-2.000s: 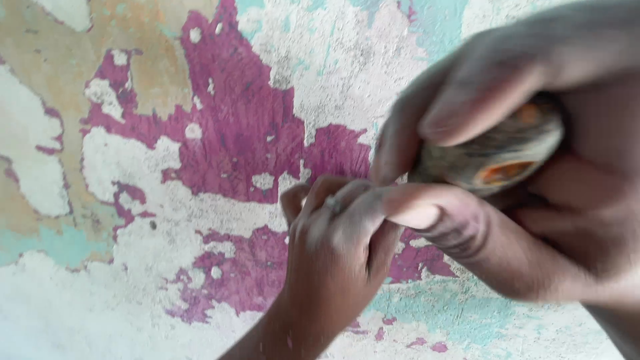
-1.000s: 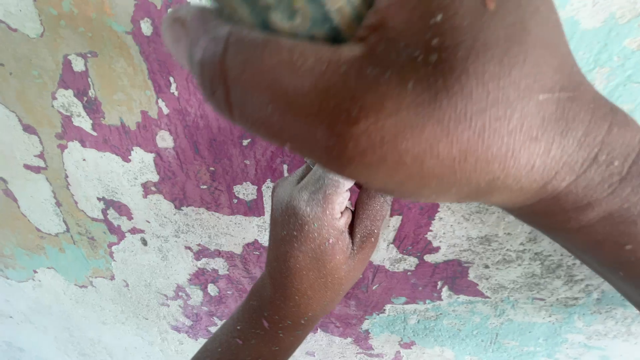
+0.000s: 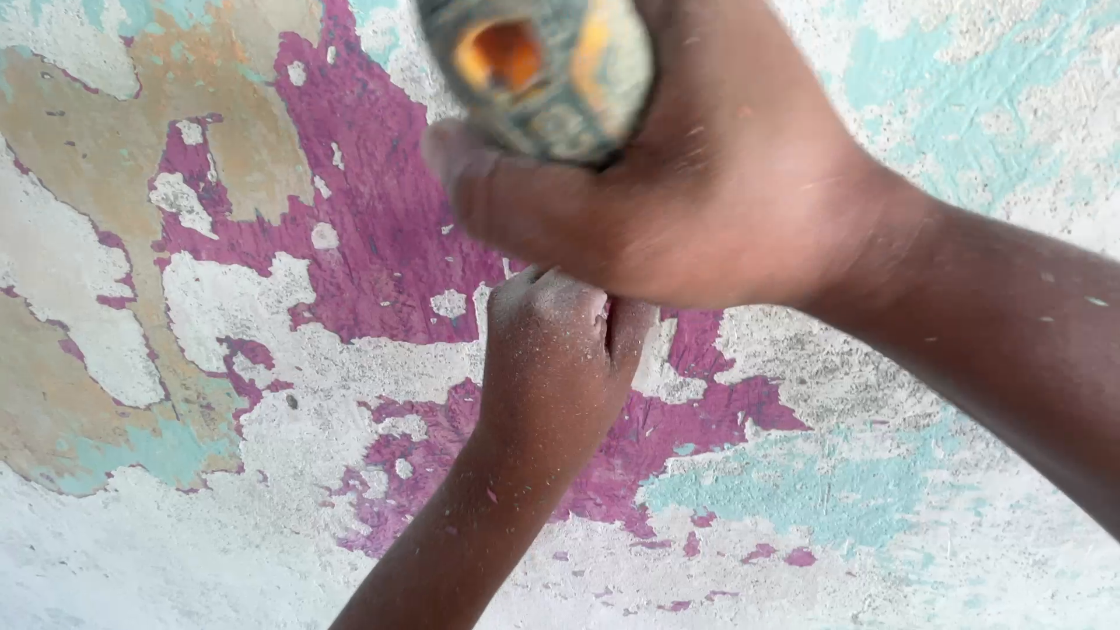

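My right hand [image 3: 700, 192] grips the worn, paint-spattered handle [image 3: 560, 96] of a tool, whose butt has an orange hollow facing me; the rest of the tool is out of view or hidden. Below it my left hand [image 3: 560, 350] is bent into a fist shape, dusted with pale powder, against a wall [image 3: 376, 210] with peeling paint. The fingers of my left hand are hidden behind my right hand, and whatever they may hold does not show.
Flaking magenta, tan and turquoise paint [image 3: 787, 490] covers the wall in patches, with rough white plaster [image 3: 289, 490] between. Small loose flakes and dust lie on my left forearm [image 3: 472, 507].
My right hand, with the handle in it, was at the right beside my left hand two seconds ago; it now covers the area above my left hand. My left hand stays by the wall.
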